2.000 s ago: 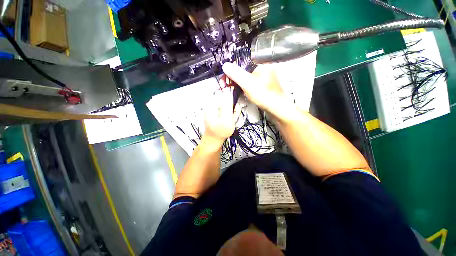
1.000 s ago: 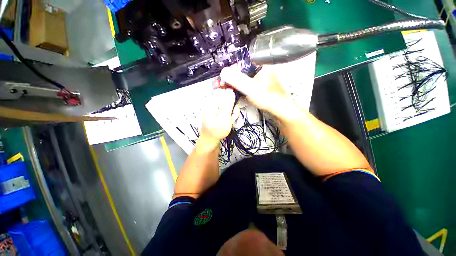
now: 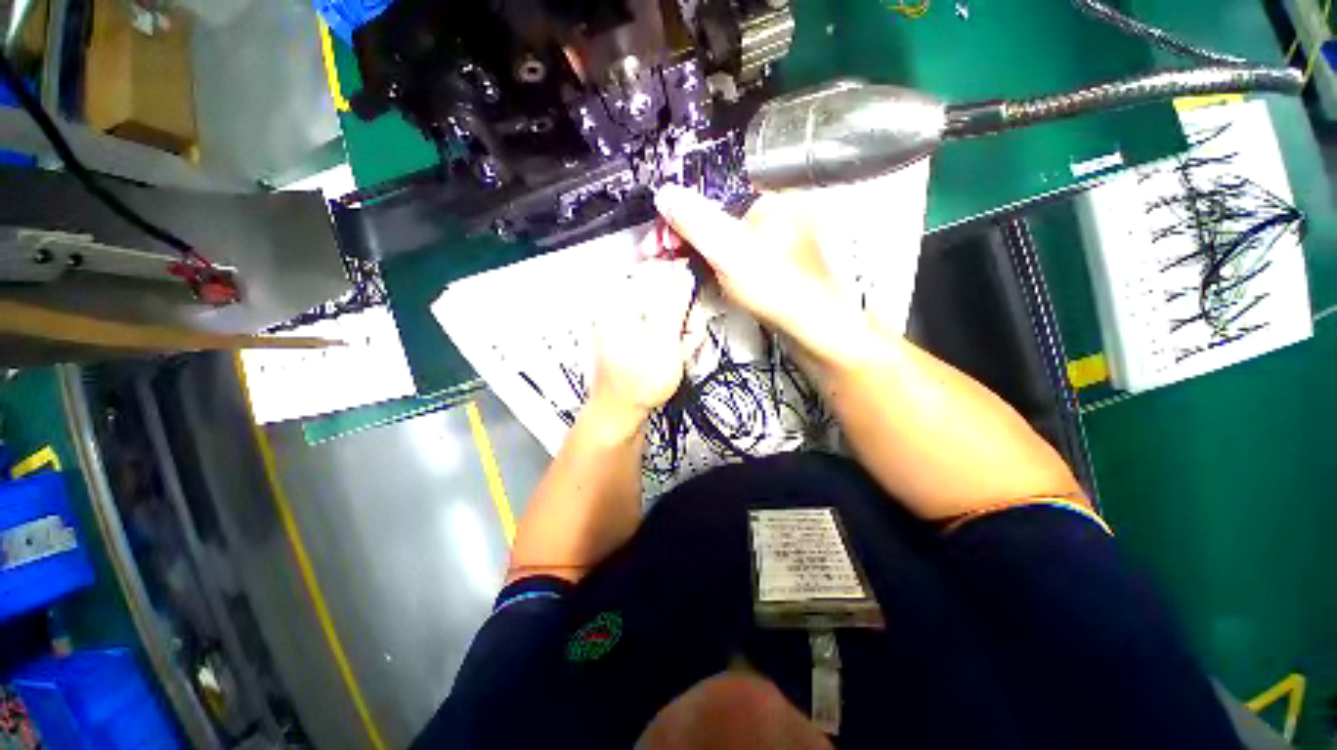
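Observation:
The dark crimping press (image 3: pixel 631 103) stands at the top centre, with a bright lit spot at its front. My right hand (image 3: pixel 755 264) is at the press front, its thumb and fingers closed around a black wire bundle beneath the lamp head. My left hand (image 3: pixel 642 330) is just below and left, closed on the lower part of the bundle, touching or nearly touching my right hand. The wire tips are too small to tell. Looped black wires (image 3: pixel 733 410) lie on the white layout sheet (image 3: pixel 506 301) below my hands.
A silver gooseneck lamp head (image 3: pixel 848 132) hangs right of the press. Another white sheet with black wires (image 3: pixel 1210 249) lies at the right. A sheet with wires (image 3: pixel 330 374) lies at the left beside a grey machine part (image 3: pixel 279 242). Blue bins (image 3: pixel 52 542) stand far left.
My hands have shifted only slightly at the press front. The view has moved very slightly. The wires on the sheet look the same.

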